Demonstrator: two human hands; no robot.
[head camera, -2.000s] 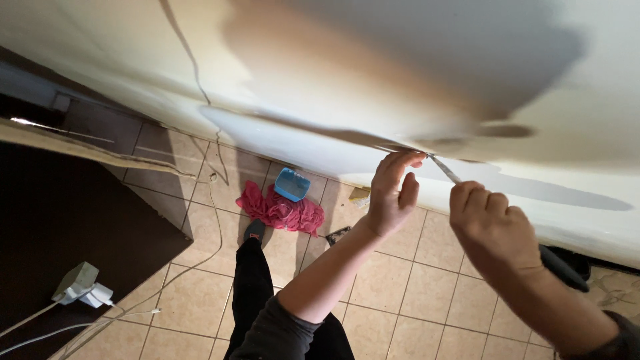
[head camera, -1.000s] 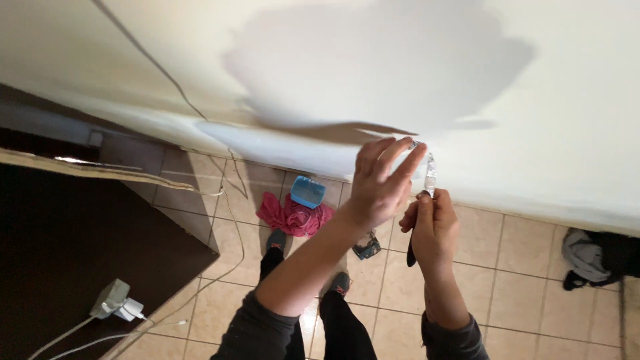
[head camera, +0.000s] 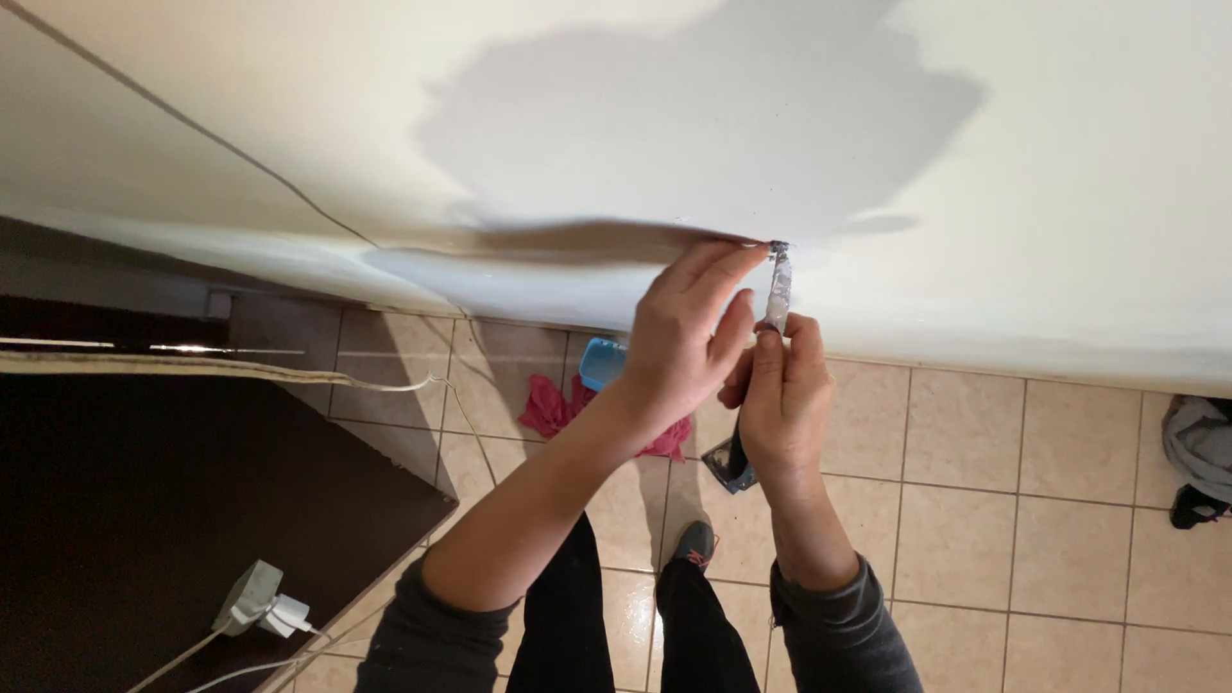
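A knife-like tool (head camera: 781, 289) with a dark handle and a whitish, smeared blade stands between my right hand and the white wall (head camera: 1039, 221). My right hand (head camera: 784, 399) grips its handle, blade pointing up at the wall. The blade's tip meets a small dark spot (head camera: 779, 247) on the wall. My left hand (head camera: 688, 327) holds nothing that shows; its fingers reach to the wall just left of the tip, with the thumb apart from them.
A blue plastic container (head camera: 603, 364) and a pink cloth (head camera: 547, 406) lie on the tiled floor. A small dark tray-like object (head camera: 722, 466) is below my right hand. A dark tabletop (head camera: 192, 500) at left bears a plug adapter (head camera: 252, 595) with cables. Grey cloth (head camera: 1198, 443) lies far right.
My right hand has turned from a fist beside the tool to an upright grip below it. Since one second ago, the blade's tip has come to the wall beside my left fingertips.
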